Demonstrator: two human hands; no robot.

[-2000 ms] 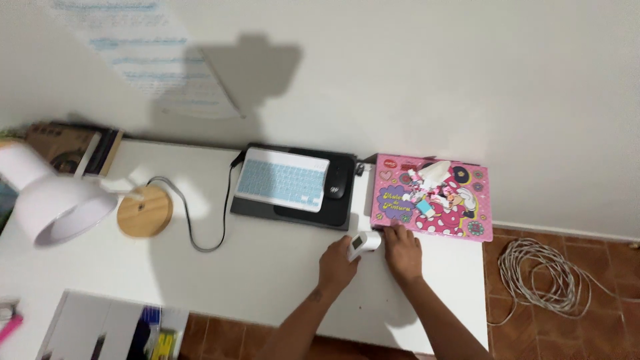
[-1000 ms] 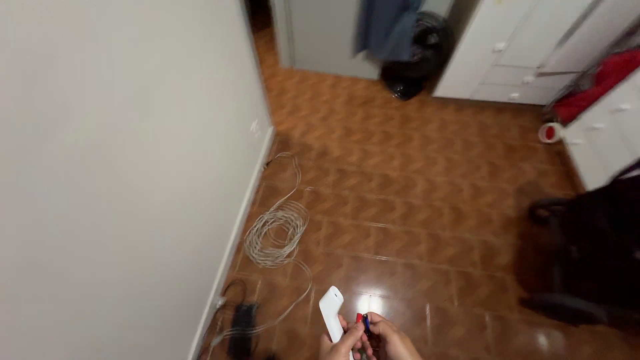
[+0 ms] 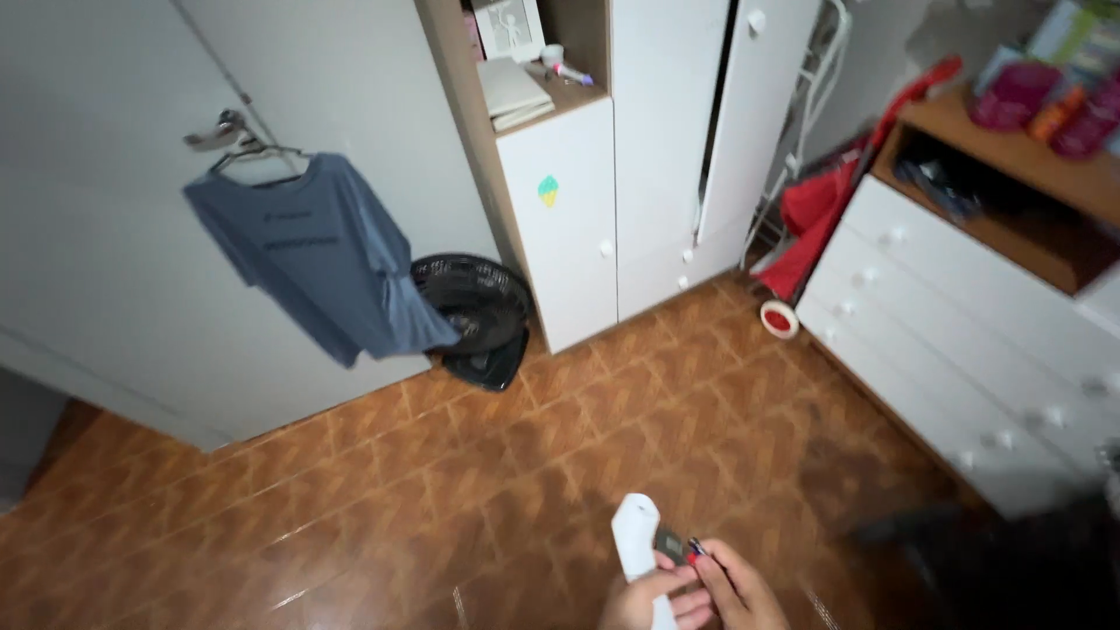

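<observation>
Low in the view, my left hand (image 3: 652, 599) is closed around a white handheld device (image 3: 636, 534), which looks like an infrared thermometer and points up and away. A small dark grey piece (image 3: 670, 544) shows between the device and my fingers. My right hand (image 3: 739, 586) touches the left one and pinches a small red and dark item (image 3: 696, 551) by its fingertips; its kind is too small to tell. Both hands are above the tiled floor.
A blue T-shirt (image 3: 319, 249) hangs from the handle of a grey door (image 3: 114, 219). Beside it stand a black fan (image 3: 472, 302) and a white wardrobe (image 3: 560, 254). A red wheeled cart (image 3: 809, 214), a white drawer unit (image 3: 945, 350) and a dark blurred object (image 3: 1015, 560) are at right.
The view has swung from the white desk to the door and wardrobe. At first my right hand rested by the pink Minnie Mouse box; now it is beside my left hand, holding a small item.
</observation>
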